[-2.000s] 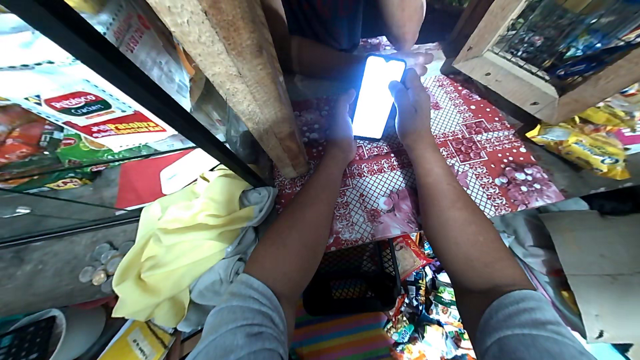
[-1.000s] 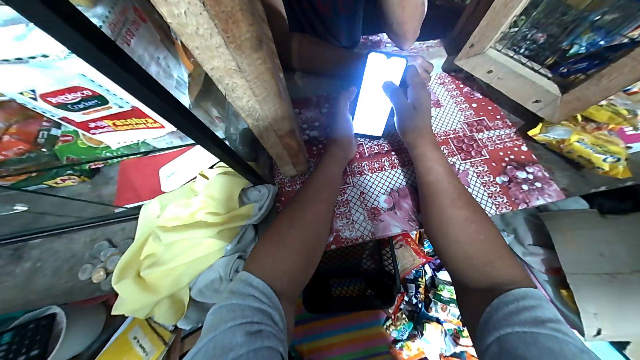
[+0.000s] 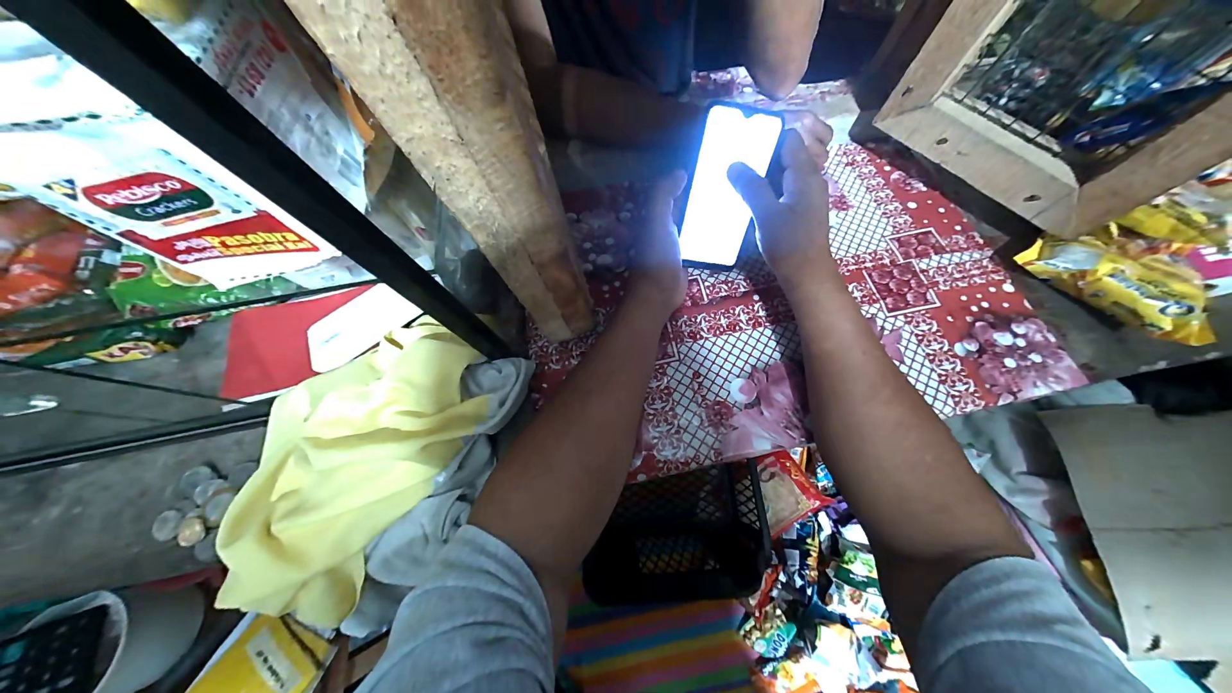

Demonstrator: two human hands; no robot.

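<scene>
A smartphone (image 3: 727, 197) with a glaring white screen is held upright-tilted above a red and white patterned table cover (image 3: 717, 385). My left hand (image 3: 662, 236) grips its left edge. My right hand (image 3: 794, 207) is at its right side, with the thumb over the screen; the other fingers are mostly hidden behind it. What the screen shows is washed out. Beyond the phone, another person's forearm (image 3: 616, 106) lies across the far part of the table, and that person's fingers show just behind the phone's upper right corner.
A wooden post (image 3: 472, 144) and a black-framed glass case stand at left, near a yellow cloth (image 3: 356, 472) and several coins (image 3: 197, 510). Below the table are a black plastic basket (image 3: 674, 549) and snack packets (image 3: 828, 597). A wood-framed mesh case (image 3: 991, 154) and yellow packets (image 3: 1126, 279) are at right.
My right thumb has moved up and to the left over the screen. Both hands still hold the phone in about the same place.
</scene>
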